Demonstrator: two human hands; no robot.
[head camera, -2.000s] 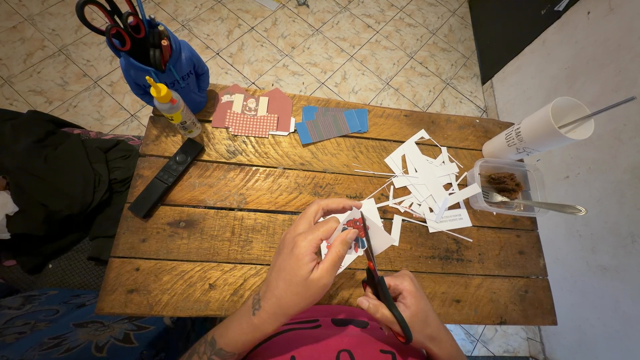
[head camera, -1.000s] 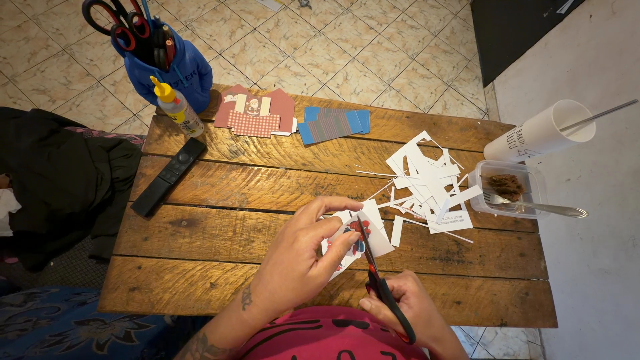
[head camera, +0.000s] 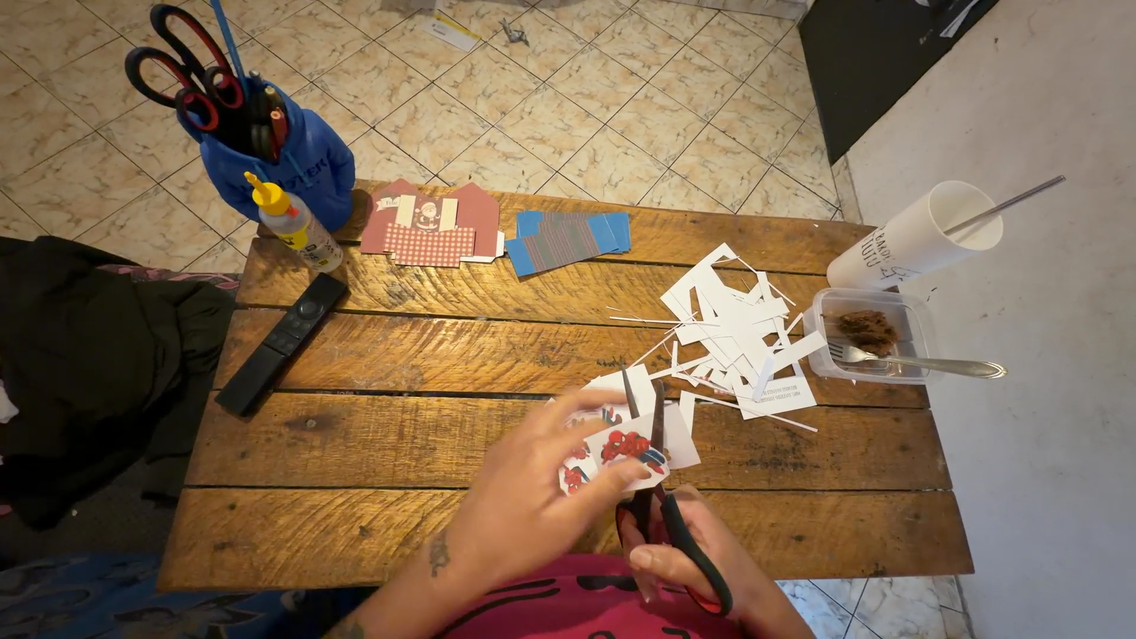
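My left hand grips a white paper cutout printed with red and blue figures, with other printed paper behind it. In my right hand are black and red scissors; their blades are parted, one of them passing behind the cutout. Beyond the blades, a heap of white paper scraps lies on the wooden table. Farther back are red printed paper pieces with a Santa picture and blue striped paper pieces.
At the left stand a blue holder with scissors and pencils, and a yellow-capped glue bottle. A black remote control lies nearby. On the right are a white cup with a straw and a plastic container with food and a fork.
The scissor blades have parted, and the printed paper in my left hand is turned so that a red figure shows more fully.
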